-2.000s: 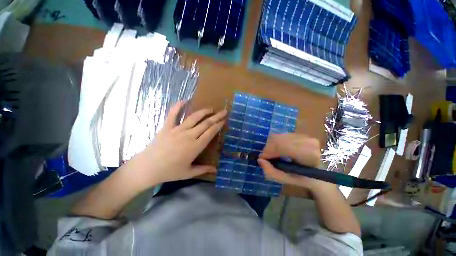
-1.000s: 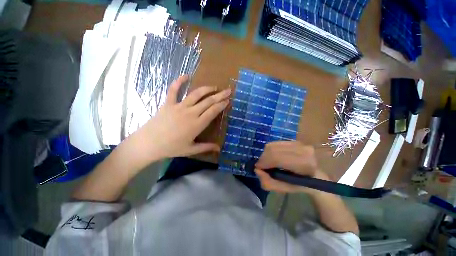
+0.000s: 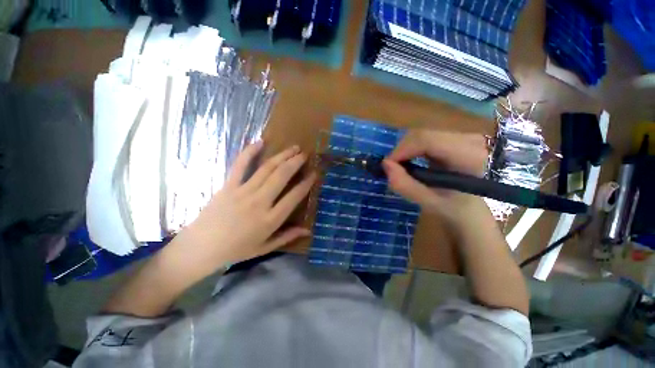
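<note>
The blue cell matrix (image 3: 363, 223) lies flat on the brown bench near its front edge. My right hand (image 3: 438, 169) grips the black soldering iron (image 3: 488, 188) like a pen. Its tip points left, over the upper left part of the matrix; whether it touches cannot be told. A thin busbar (image 3: 314, 194) runs along the matrix's left edge. My left hand (image 3: 255, 201) lies flat with fingers spread, fingertips beside that edge, holding nothing that I can see. My right fingers hide part of the matrix's upper right.
White strips (image 3: 118, 158) and long silver ribbons (image 3: 215, 129) are piled at left. Cell strings (image 3: 287, 18) and a stack of panels (image 3: 438, 61) stand at the back. A heap of short ribbons (image 3: 518, 154), a black stand (image 3: 580, 144) and loose white strips (image 3: 556, 241) are at right.
My right hand and the iron have moved from the matrix's bottom end up to its upper part. My left hand stays beside the left edge. The camera view has shifted slightly.
</note>
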